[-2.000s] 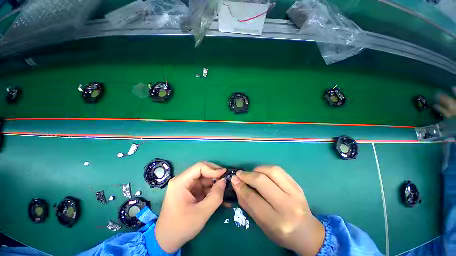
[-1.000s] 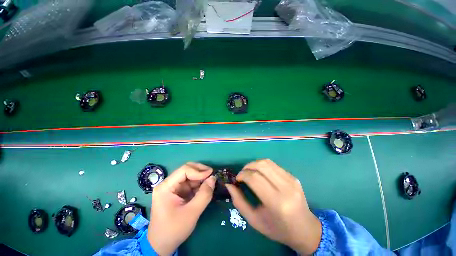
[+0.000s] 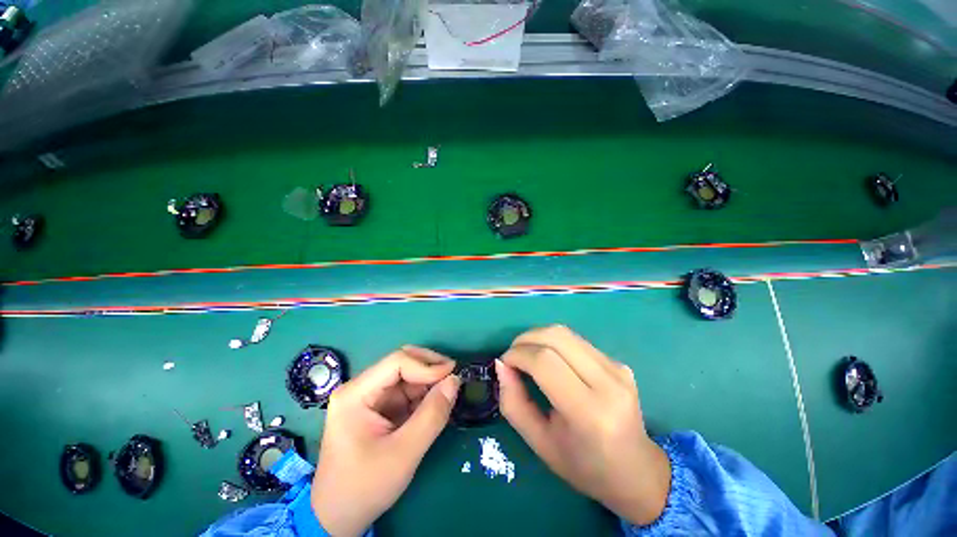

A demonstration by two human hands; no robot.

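Note:
A round black unit [image 3: 477,401] with a notched rim lies on the green bench mat between my hands. My left hand [image 3: 380,430] pinches at its upper left rim with thumb and forefinger. My right hand [image 3: 575,420] has its thumb and fingertips at the upper right rim. Any tiny part between the fingertips is too small to make out. A small heap of white parts [image 3: 495,459] lies just below the unit. Another black unit [image 3: 316,376] with a pale centre lies left of my left hand, and one more [image 3: 269,457] is partly behind my blue wrist band.
Black units lie at the lower left [image 3: 139,465] and the right [image 3: 858,384]. Silvery pieces [image 3: 253,416] lie left. Beyond the red line, the green belt [image 3: 588,157] carries spaced units. Clear bags [image 3: 682,63] and a white card [image 3: 475,37] are on the far rail.
My hands have shifted slightly on the unit, and more of its round face now shows between them. The other person's hand at the right edge has gone from view.

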